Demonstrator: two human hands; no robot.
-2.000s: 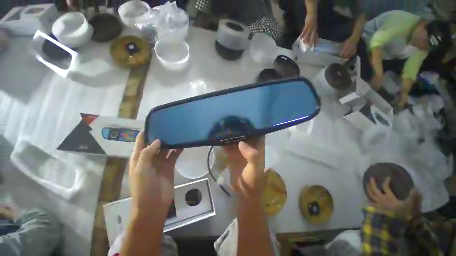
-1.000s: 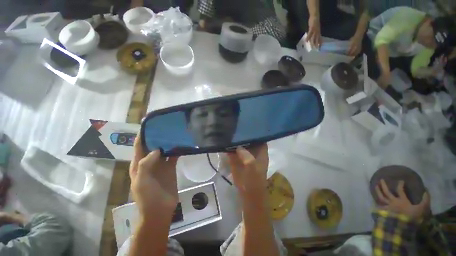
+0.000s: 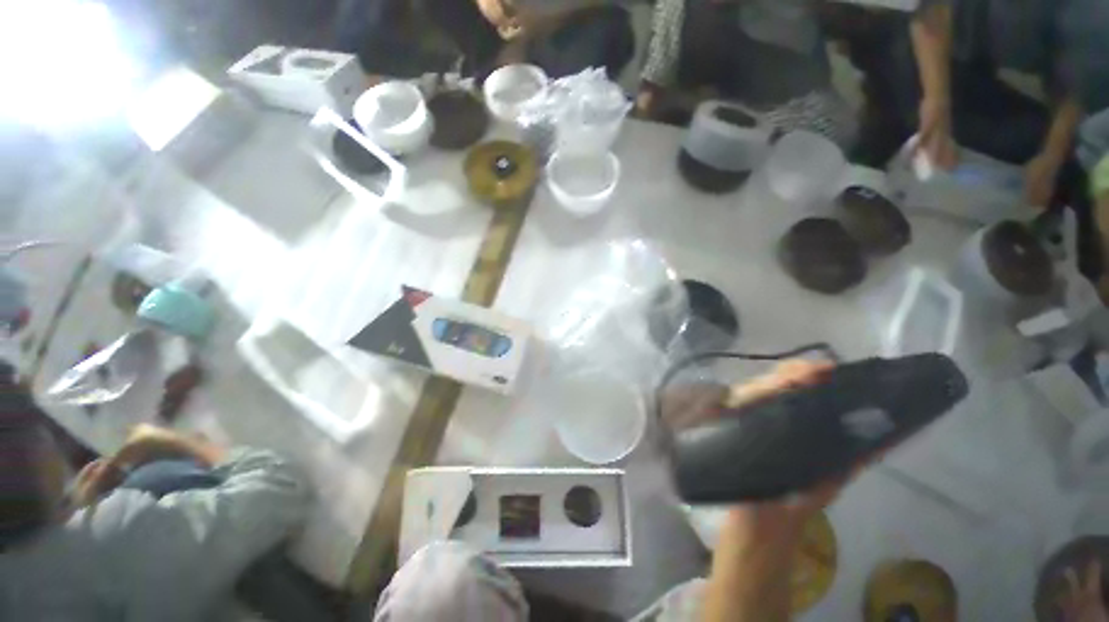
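The mirror dash cam (image 3: 827, 425) is tilted at the right of centre, its matt black back towards the camera. A thin black cable loops above its left end. My right hand (image 3: 778, 384) is shut on it. The forearm rises from the bottom edge, much of the hand is hidden behind the dash cam, and blurred fingers show above its upper edge. I cannot make out my left hand. The open box tray (image 3: 614, 549), with dark openings, lies below centre. The dash cam box (image 3: 489, 377) lies behind it.
A clear plastic bag (image 3: 620, 304) and a pale round bowl (image 3: 601, 417) lie left of the dash cam. Gold base shells (image 3: 500, 173), white cups (image 3: 583, 180) and dark brown covers (image 3: 822, 255) stand across the table. A person's sleeve (image 3: 195, 529) is at lower left. Other people's hands show around the table.
The view has swung left. The dash cam has turned from its mirror face to its black back and moved right. My left hand no longer shows at its left end.
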